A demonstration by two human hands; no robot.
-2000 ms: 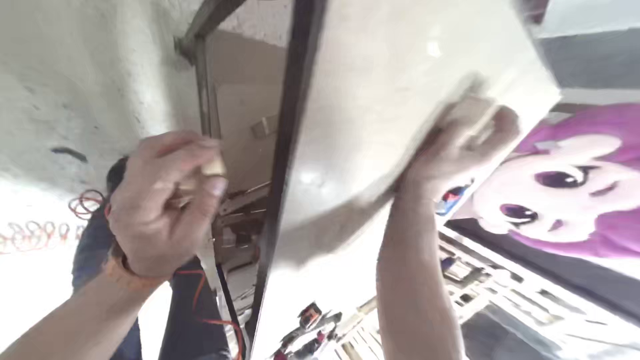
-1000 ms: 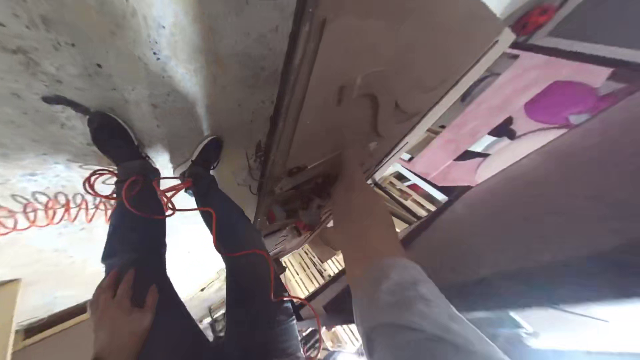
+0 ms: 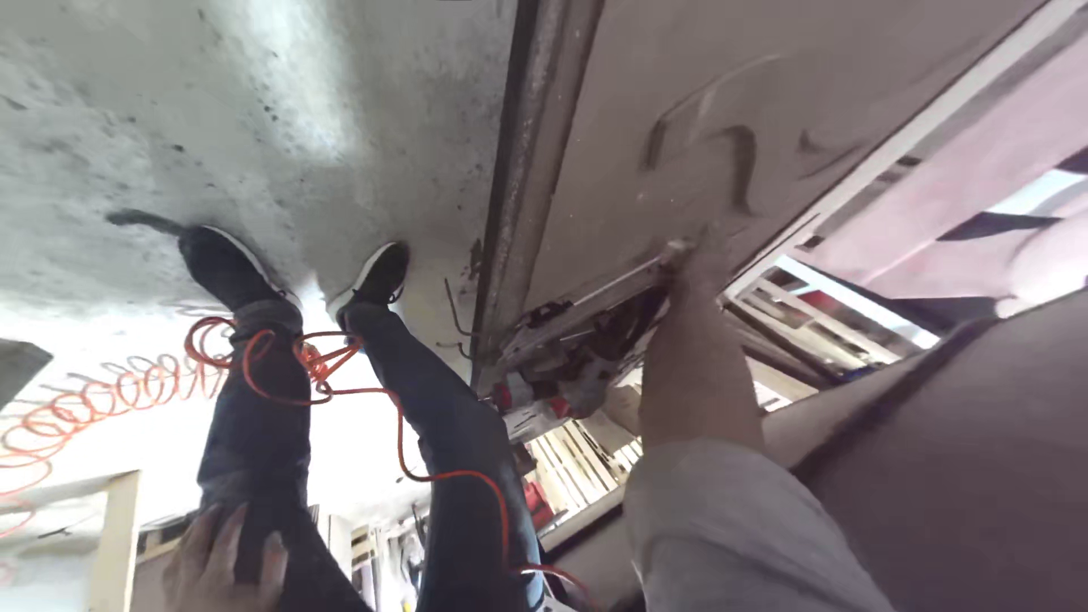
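My left hand [image 3: 223, 561] rests at the lower left on the dark trousers of my leg [image 3: 255, 442], its fingers apart and nothing seen in it. From the bottom right my right forearm, in a pushed-up grey sleeve [image 3: 739, 527], reaches over a large brownish board [image 3: 646, 153]. My right hand [image 3: 701, 242] is smeared and partly lost against that board, so its fingers and anything in it cannot be made out. Dark curved smears show on the board just beyond it. Beside the forearm lie blurred tools with red parts [image 3: 565, 395].
An orange coiled hose [image 3: 102, 404] lies on the concrete floor [image 3: 382, 127], and its line loops around my legs. A dark metal edge [image 3: 510, 187] runs along the board. Wooden slats [image 3: 574, 459] lie beneath, and a pink printed panel [image 3: 960, 195] stands at right.
My left hand, raised with a small pale piece two seconds ago, is now down on my leg. My right hand was seen clearly over the pale board and is now blurred. The view has shifted strongly.
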